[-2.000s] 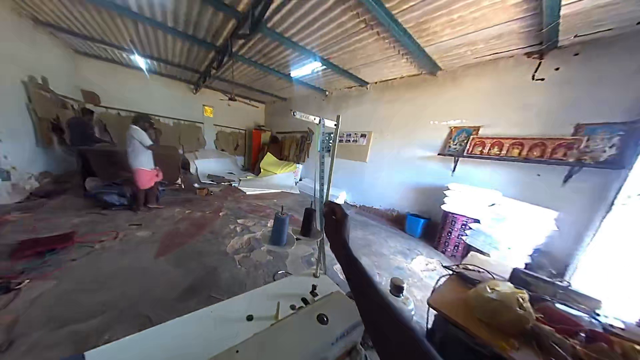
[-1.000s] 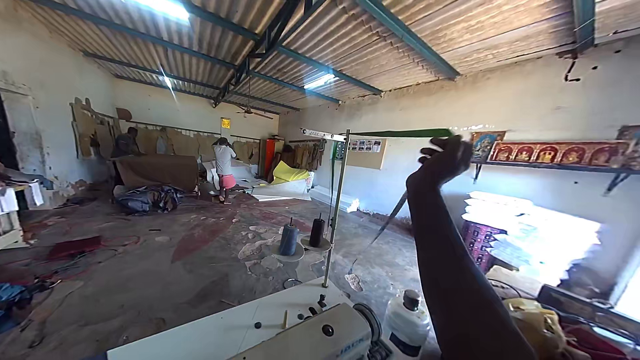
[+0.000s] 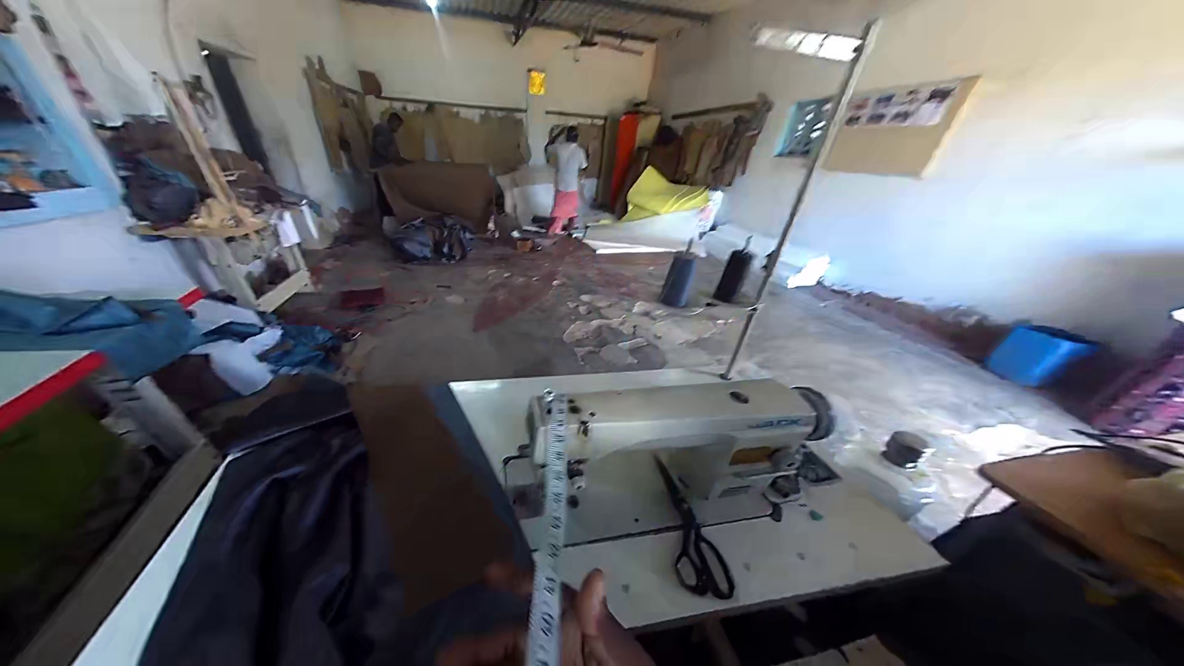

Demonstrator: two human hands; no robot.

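At the bottom centre, my right hand [image 3: 597, 624] is around a white measuring tape [image 3: 553, 518] with printed marks. More blurred fingers show left of the tape; whether they belong to my left hand cannot be told. The tape runs upward in front of the head of a white sewing machine [image 3: 666, 412]. Black-handled scissors [image 3: 705, 562] rest on the machine's white table [image 3: 795, 564], blades toward the machine bed. Dark cloth [image 3: 277, 546] and a brown piece of material [image 3: 416, 499] lie left of the machine. Two dark thread cones [image 3: 679, 280] stand behind it, beside the upright rod [image 3: 800, 199].
Two people [image 3: 566, 176] [image 3: 387, 139] are at the far end near brown sheets and yellow material [image 3: 661, 194]. A cluttered wooden stand [image 3: 208, 227] and blue cloth [image 3: 83, 324] are at left. A blue bin [image 3: 1038, 354] and a wooden table [image 3: 1082, 490] are at right.
My right hand, earlier raised by the thread stand's rod, is low in front of the machine with the tape. The view has turned left and down.
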